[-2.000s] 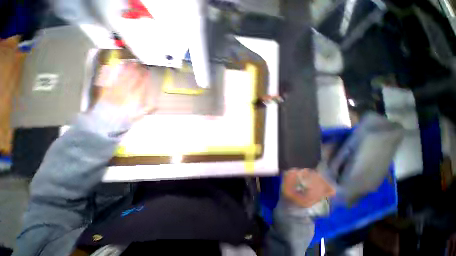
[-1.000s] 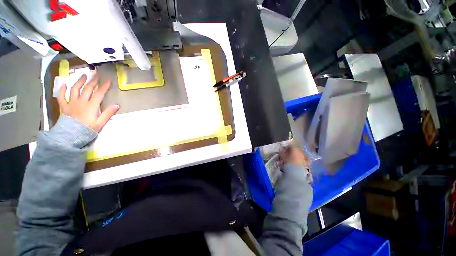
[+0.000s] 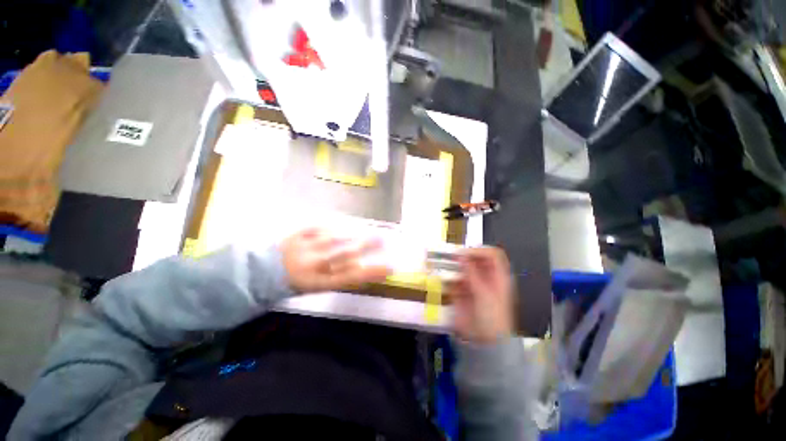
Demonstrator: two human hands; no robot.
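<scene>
A grey-brown fabric panel (image 3: 297, 191) lies on the white positioning template (image 3: 388, 311), partly under the machine head. The yellow-edged label clamp (image 3: 346, 179) rests on it. My left hand (image 3: 332, 260) is over the template's front part, fingers extended and blurred; no thing shows in it. My right hand (image 3: 483, 288) is at the template's front right corner, its fingers closed on a small white and dark piece (image 3: 443, 261), which looks like a brand label but is blurred. Orange and black snips (image 3: 471, 209) lie at the template's right edge.
The pattern sewing machine (image 3: 323, 69) stands at the back. A labelled grey panel (image 3: 138, 164) and an orange panel pile (image 3: 43, 142) lie at left. A blue bin (image 3: 642, 422) with upright greyish sheets (image 3: 638, 336) stands at right. A tilted white-framed panel (image 3: 603, 86) is at back right.
My right hand has come out of the right bin to the template, now with a small piece. My left hand has moved off the panel's left side towards the front middle. The view has shifted.
</scene>
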